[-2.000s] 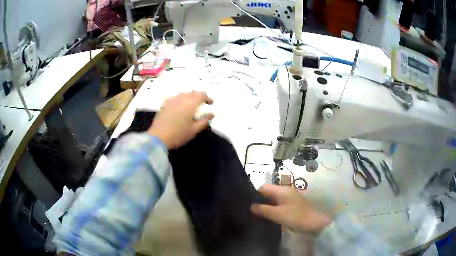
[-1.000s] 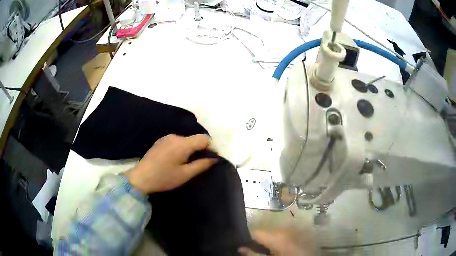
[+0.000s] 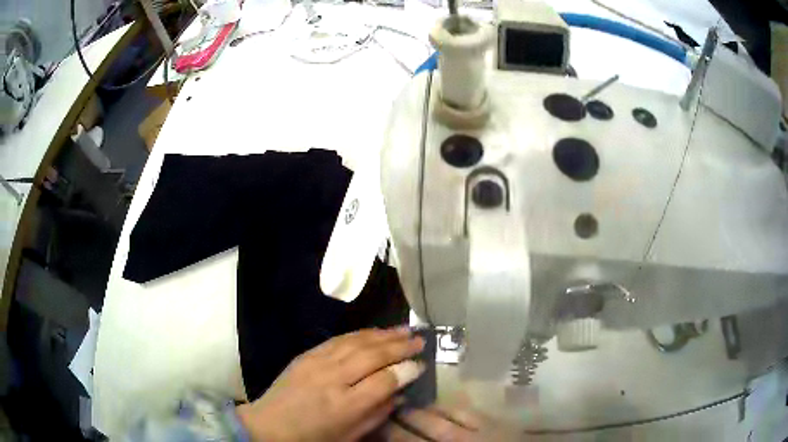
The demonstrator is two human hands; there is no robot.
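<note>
The black garment piece (image 3: 285,224) lies on the white table left of the machine head, with one part stretching left and another running down to my hands. My left hand (image 3: 341,388) lies on the cloth beside the needle area, fingers together and pressing it down. My right hand (image 3: 441,425) is at the bottom edge, mostly cut off, with its fingers at the cloth's edge. The shiny needle plate (image 3: 449,344) shows just right of the fingertips. The machine head (image 3: 536,198) hides the needle and presser foot.
The white flat arm (image 3: 346,250) lies over the cloth left of the head. The tension spring (image 3: 529,363) and pale knob (image 3: 579,333) stick out in front. Scissors (image 3: 674,335) lie to the right, partly hidden. A pink-red item (image 3: 206,50) lies at the back left.
The view has moved closer over the machine head. The cloth and both hands have come to the needle area. The cloth now lies bent, partly under the white arm.
</note>
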